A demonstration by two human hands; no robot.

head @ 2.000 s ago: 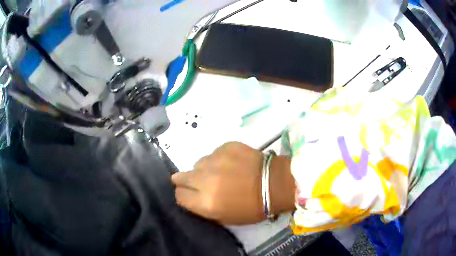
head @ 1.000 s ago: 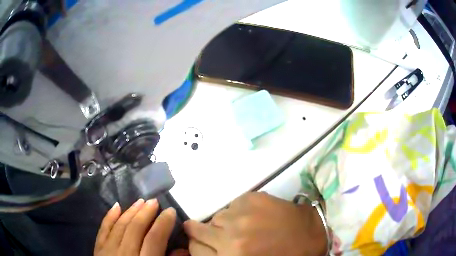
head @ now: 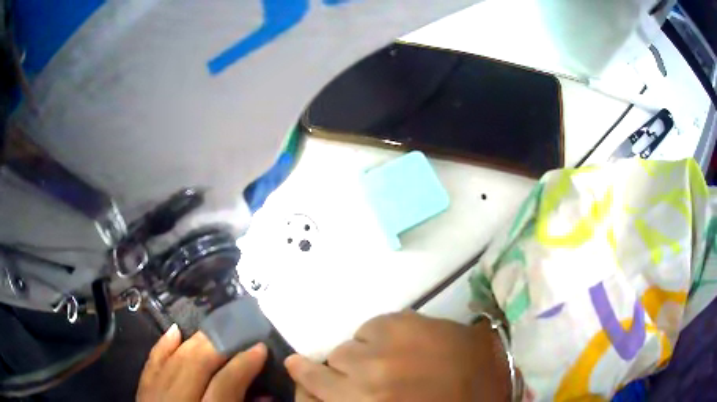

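The dark garment fabric lies at the bottom, under the needle area and largely hidden by the hands and machine parts. My left hand presses on it with spread fingertips beside the grey block. My right hand is at the fabric's right edge, its thumb and finger closed near that edge; whether they pinch it is hard to tell. Both hands are partly cut off by the lower edge. The tension discs sit just above the grey block. The needle itself is hidden.
The white machine head fills the upper left. A smartphone lies behind a mint-green piece. A blue scissors part shows beside the head. Snips lie at the right. A pale translucent object stands at the back.
My left hand has come into view onto the fabric by the grey block. My right hand has shifted lower and right in view. The view has moved closer to the machine head.
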